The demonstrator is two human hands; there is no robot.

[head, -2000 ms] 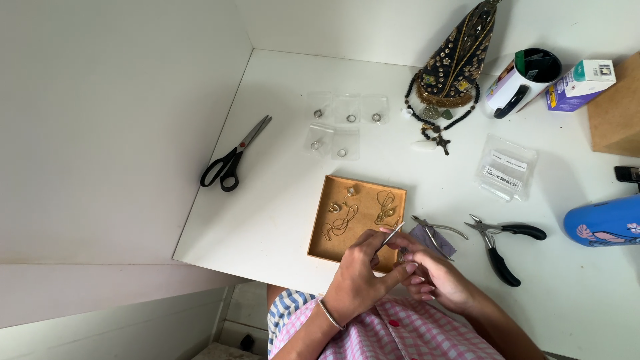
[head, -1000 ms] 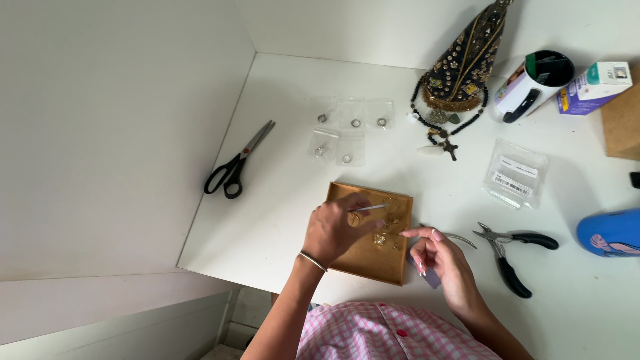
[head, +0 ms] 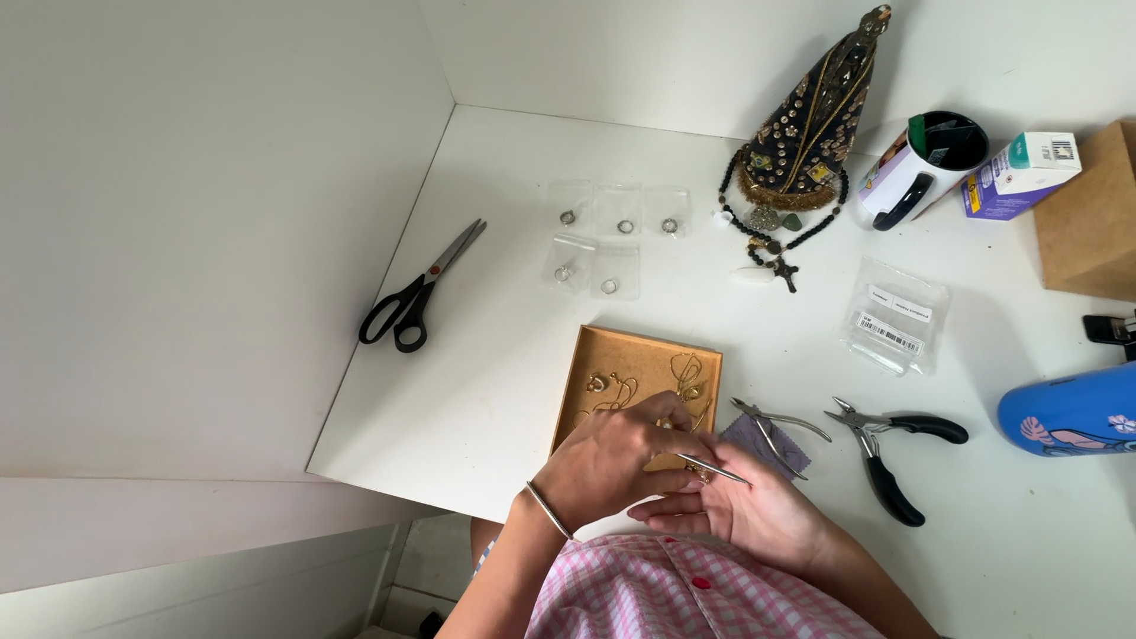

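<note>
My left hand (head: 617, 457), wearing a bangle, holds a slim pointed metal tool (head: 714, 469) whose tip reaches over my right palm. Palm up beside it, my right hand (head: 741, 506) has its fingers loosely curled under the left fingertips. A small gold-coloured jewellery piece (head: 698, 472) shows between the two hands; which hand grips it is unclear. Behind them, partly covered, lies a shallow wooden tray (head: 652, 338) with gold-coloured chains (head: 688, 371) and a ring-like piece (head: 596, 382). To its right, small metal pliers (head: 781, 417) rest on a purple cloth (head: 754, 441).
Black-handled pliers (head: 879, 444) and a clear bag (head: 896, 319) lie right; scissors (head: 415, 297) lie left. Several small bags with rings (head: 625, 226) are behind the tray. A draped statuette (head: 812, 124), crucifix beads (head: 785, 273), mug (head: 910, 186), carton (head: 1016, 182) and blue bottle (head: 1074, 413) stand farther back.
My left hand, over the tray a second ago with the slim tool, has come back toward my body. My right hand has moved left and turned palm up beside it.
</note>
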